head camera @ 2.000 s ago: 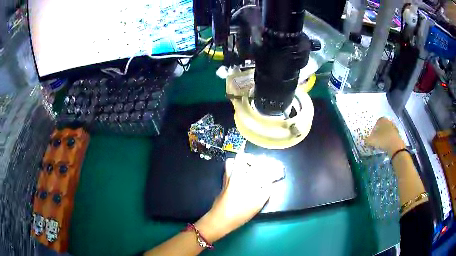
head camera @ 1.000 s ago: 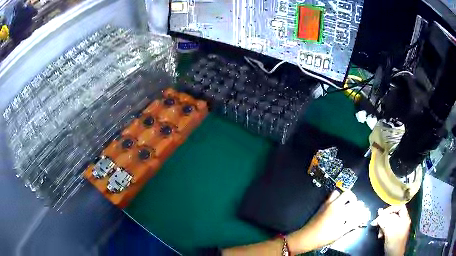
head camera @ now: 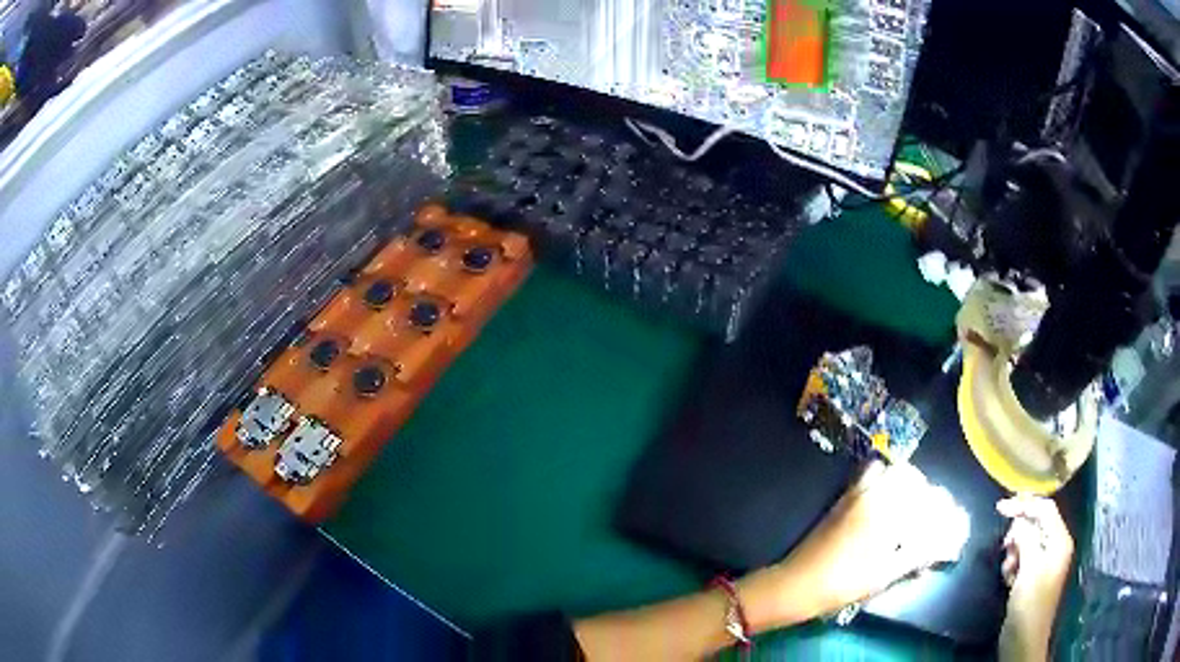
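Observation:
My left hand (head camera: 899, 528) is under the bright light below the ring light (head camera: 1009, 446), fingers bent together. Glare hides the fingertips, so I cannot tell what they hold. My right hand (head camera: 1035, 550) is just right of it, apart from it, fingers curled; nothing can be made out in it. A small pile of loose circuit boards (head camera: 854, 404) lies on the black base plate (head camera: 712, 479), just beyond my left hand. The orange fixture (head camera: 401, 356) holds two silvery boards (head camera: 307, 450) side by side at its near end; its other round recesses show black.
A tall stack of clear blister trays (head camera: 194, 272) stands at the left. A black blister tray (head camera: 621, 220) lies below the monitor (head camera: 725, 78), which shows a magnified board with a red-orange patch. The microscope (head camera: 1100, 272) stands at the right, beside a white sheet (head camera: 1132, 498).
The view has swung left. My right hand left the white sheet, came close to my left hand, then drew slightly apart. My left hand has stayed under the light. The monitor picture now shows board detail.

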